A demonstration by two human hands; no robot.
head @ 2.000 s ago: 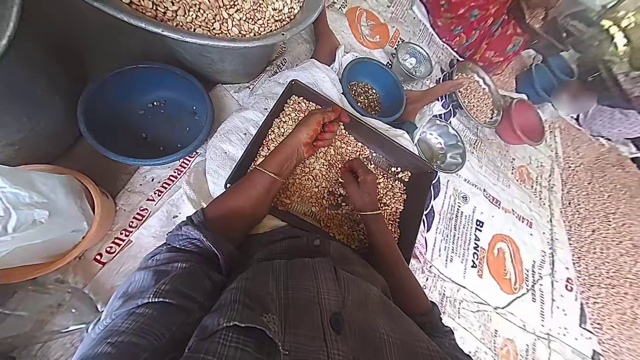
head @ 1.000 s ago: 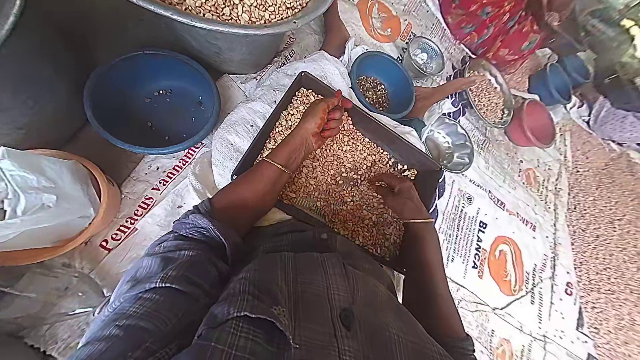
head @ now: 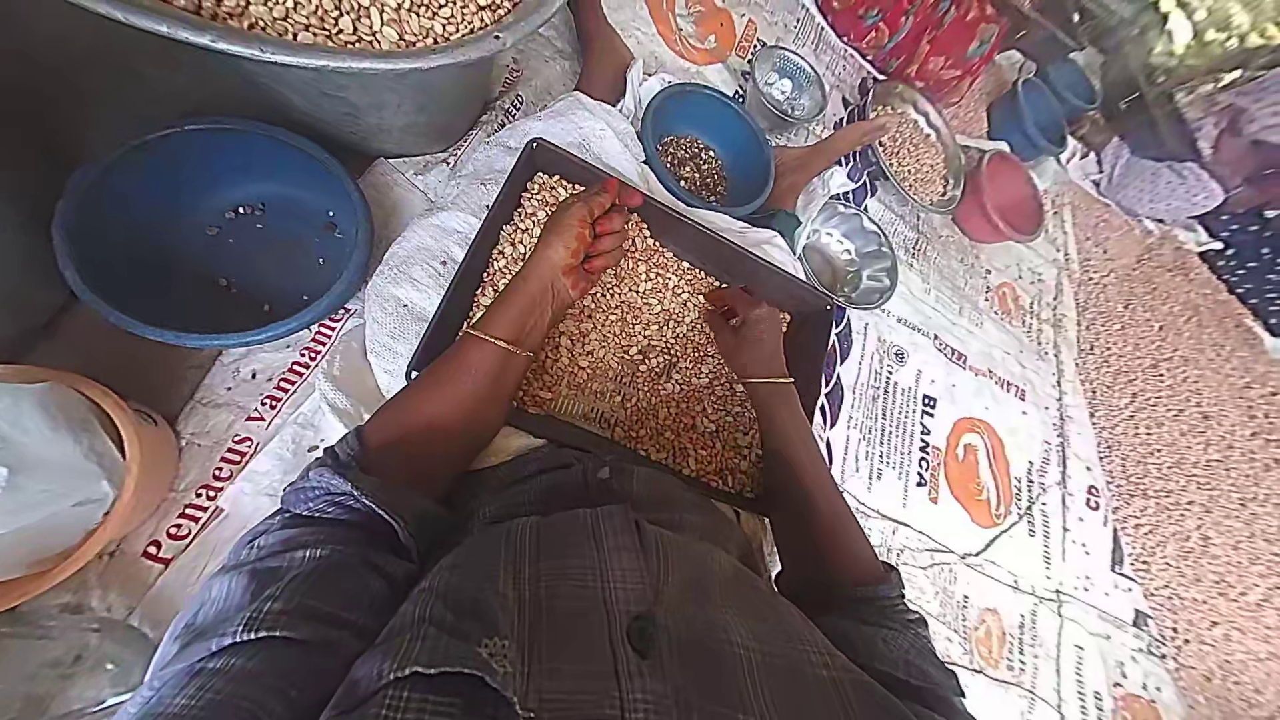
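A dark rectangular tray (head: 740,258) lies tilted at my lap, spread with pale and reddish nuts or beans (head: 650,330); its slotted bottom shows near the front edge. My left hand (head: 588,238), with a bracelet on its wrist and orange-stained skin, is curled above the tray's far left part, fingertips by the far rim; whether it holds anything I cannot tell. My right hand (head: 745,325), a bangle on its wrist, is low over the nuts at the tray's right side, fingers bent; what lies between them is hidden.
A large metal tub of nuts (head: 400,95) stands far left, above a blue basin (head: 210,325). Beyond the tray are a blue bowl (head: 665,110), metal bowls (head: 850,255) and a red bowl (head: 1000,195). Another person's foot (head: 825,150) is near. An orange tub (head: 150,470) stands left.
My right hand has moved from the middle of the tray to its right side. My left hand stays near the far rim.
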